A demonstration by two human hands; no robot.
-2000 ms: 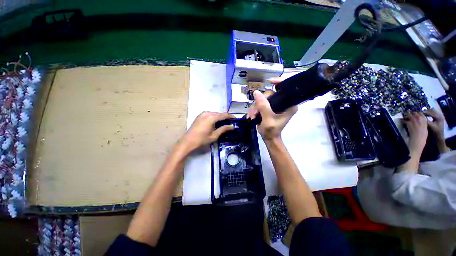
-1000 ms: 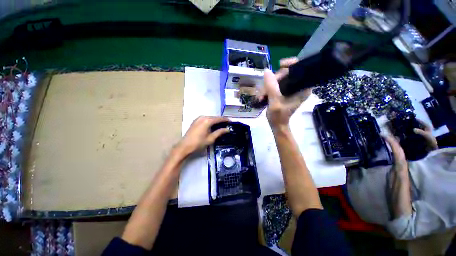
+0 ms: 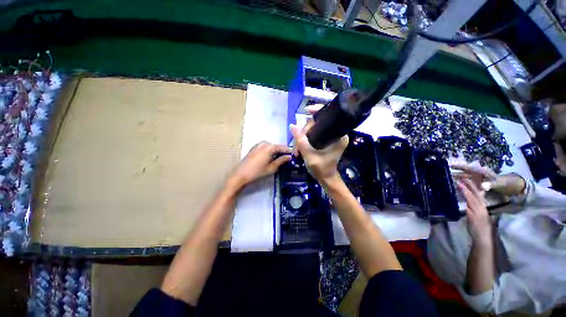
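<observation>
A glossy black housing (image 3: 296,218) lies on the white sheet in front of me, with a round pale opening and a slotted grid. My left hand (image 3: 264,162) rests at its far end, fingertips on or beside a small dark part I cannot make out. My right hand (image 3: 318,155) is closed around a thick black electric screwdriver (image 3: 337,117), tilted, with its lower end over the housing's far end. The tip is hidden by my right hand. The blue-and-white screw feeder (image 3: 319,80) stands behind the housing, partly covered by the screwdriver.
Several black housings (image 3: 397,173) stand side by side to the right. A neighbour's hands (image 3: 475,192) are beside them. A heap of small metallic parts (image 3: 453,133) lies behind. A cardboard-covered bench (image 3: 143,167) and wired white components (image 3: 25,155) are at left. A green belt (image 3: 167,46) crosses the back.
The screwdriver and my right hand have moved from near the feeder back over the housing's far end. The waiting housings at right now stand closer to mine, and the neighbour's hands have left the housing they held.
</observation>
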